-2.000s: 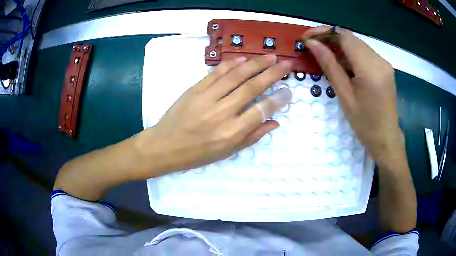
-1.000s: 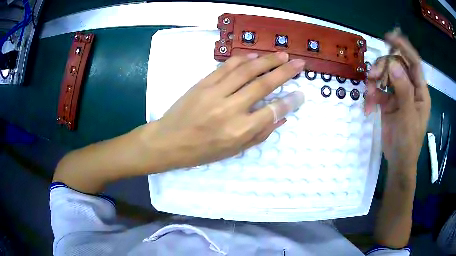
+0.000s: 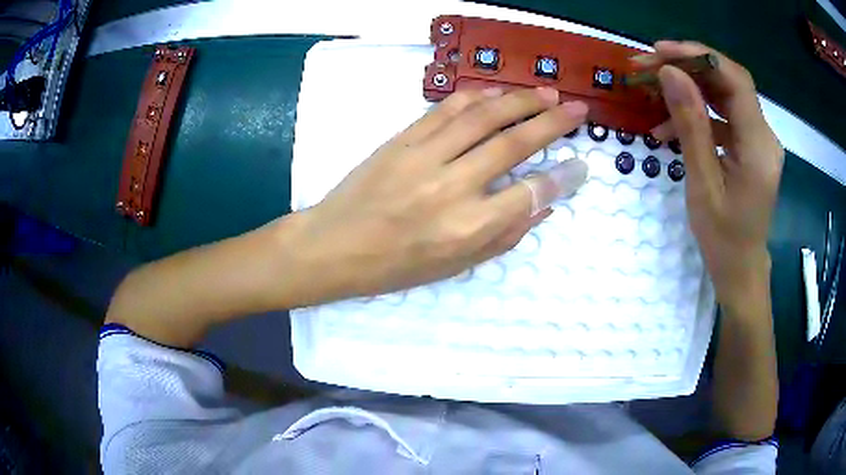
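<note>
A reddish-brown fixture point(image 3: 519, 79) lies across the top edge of the white blister tray point(image 3: 594, 297). Small round components show in its three left nests; the fourth is hidden by my right hand. My left hand point(image 3: 436, 190) lies flat over the tray, fingertips on the fixture's lower edge, a whitish finger cot on one finger. My right hand point(image 3: 728, 158) holds a thin brass-coloured pick-up pen point(image 3: 698, 65) at the fixture's right end; its tip is hard to make out. Several dark-rimmed components point(image 3: 652, 166) sit in the tray below the fixture.
Another red fixture point(image 3: 153, 134) lies on the green surface at left, and one point(image 3: 826, 51) shows at the far top right. A pale metal rail point(image 3: 232, 30) runs behind the tray. A white strip point(image 3: 811, 292) and thin tweezers point(image 3: 832, 274) lie at right.
My right hand has moved from beyond the fixture's right end back over it. The tray, fixture and my left hand appear shifted right and slightly up in view.
</note>
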